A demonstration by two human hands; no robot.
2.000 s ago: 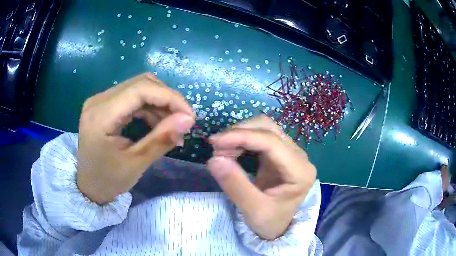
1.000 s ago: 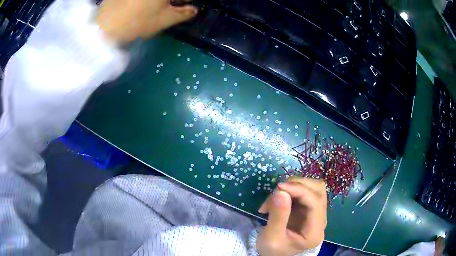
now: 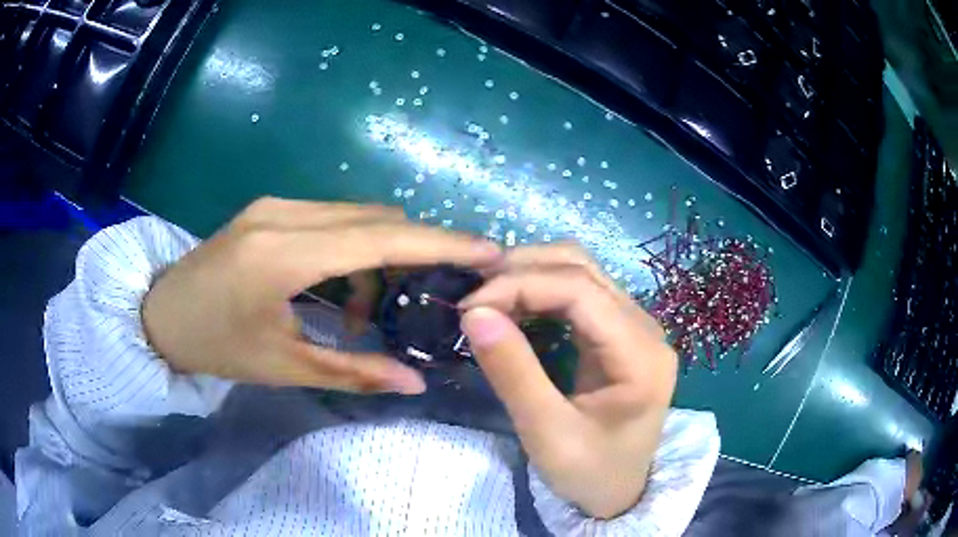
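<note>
A round black housing [image 3: 436,325] is held between my hands, with two pale dots and a small white rectangular outline on it. My left hand [image 3: 284,299] is curved around its left side, thumb below and fingers above. My right hand [image 3: 578,367] pinches the thin red wire of a wired component [image 3: 441,303] between thumb and forefinger at the housing's right side. The wire runs onto the housing face near a pale dot. The wire's far end is hidden by my fingers.
Small pale pieces [image 3: 478,131] are scattered on the green mat [image 3: 284,157]. A red-dark pile of wired components [image 3: 720,299] lies at the right, with tweezers [image 3: 804,338] beyond it. Black blister trays [image 3: 672,115] stand behind and at the left. Another person's sleeve [image 3: 867,493] shows lower right.
My left hand has come back from the tray at the upper left and now holds a black housing in front of me. My right hand has moved up beside it with a thin wire.
</note>
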